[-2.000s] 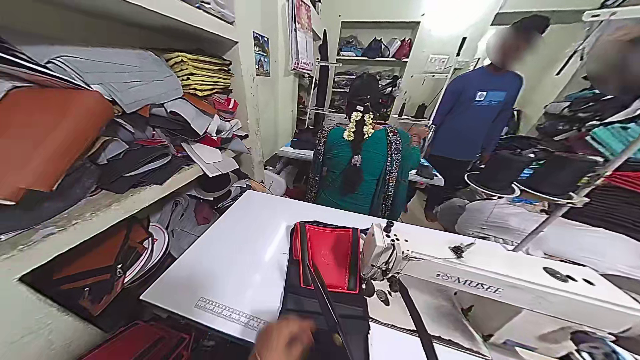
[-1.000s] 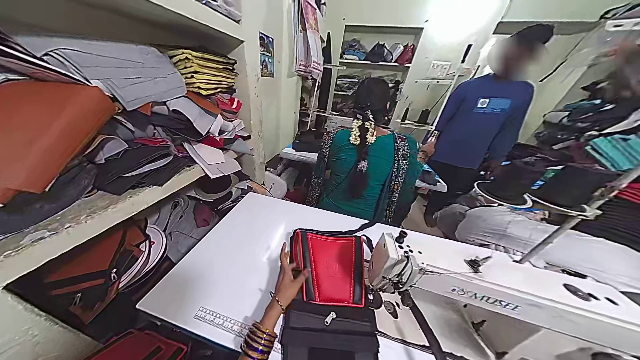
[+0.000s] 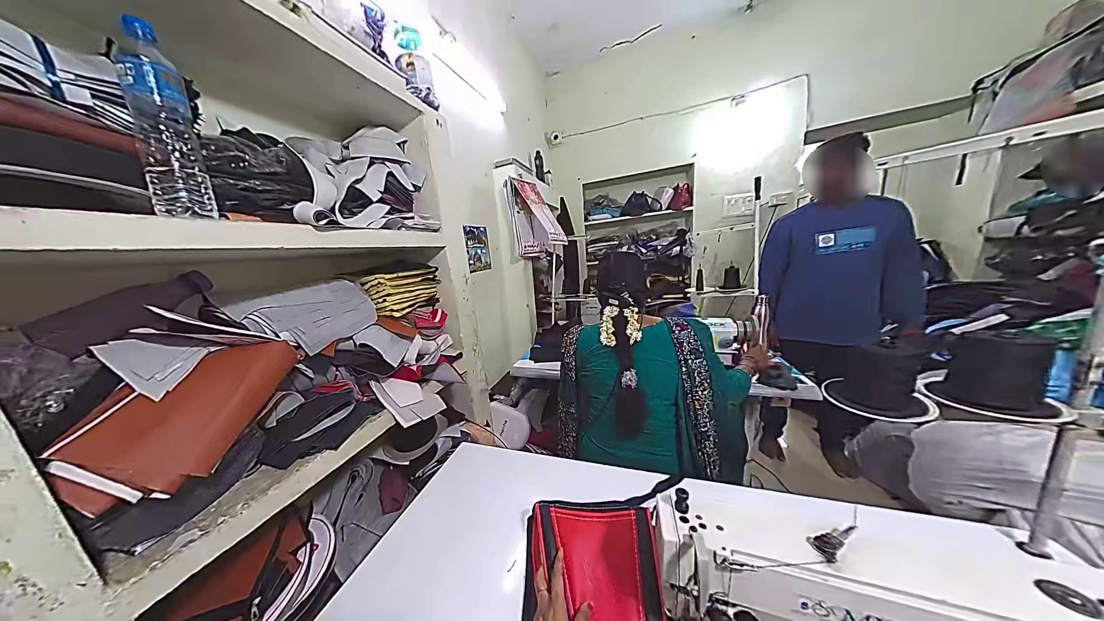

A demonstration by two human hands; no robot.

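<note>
A red and black stitched fabric piece, like a bag panel (image 3: 599, 552), lies on the white sewing table at the lower middle, close beside the head of a white sewing machine (image 3: 776, 565). My left hand (image 3: 556, 595) rests on its left part, fingers apart and touching the red surface; the palm and wrist are cut off by the bottom edge. A black strap (image 3: 651, 493) runs from the piece's top toward the machine. The near end of the piece is out of view. My right hand is not in view.
Shelves (image 3: 259, 237) at left hold fabric pieces and a plastic bottle (image 3: 164, 121). Ahead, a person in green (image 3: 642, 388) sits at another table; a person in blue (image 3: 841, 267) stands behind. Black thread cones (image 3: 884, 379) and a metal pole (image 3: 1056, 483) stand at right.
A dark strip that lay across the red panel two seconds ago is off it. My left hand moved onto the panel's left side and remains there. The view has tilted upward.
</note>
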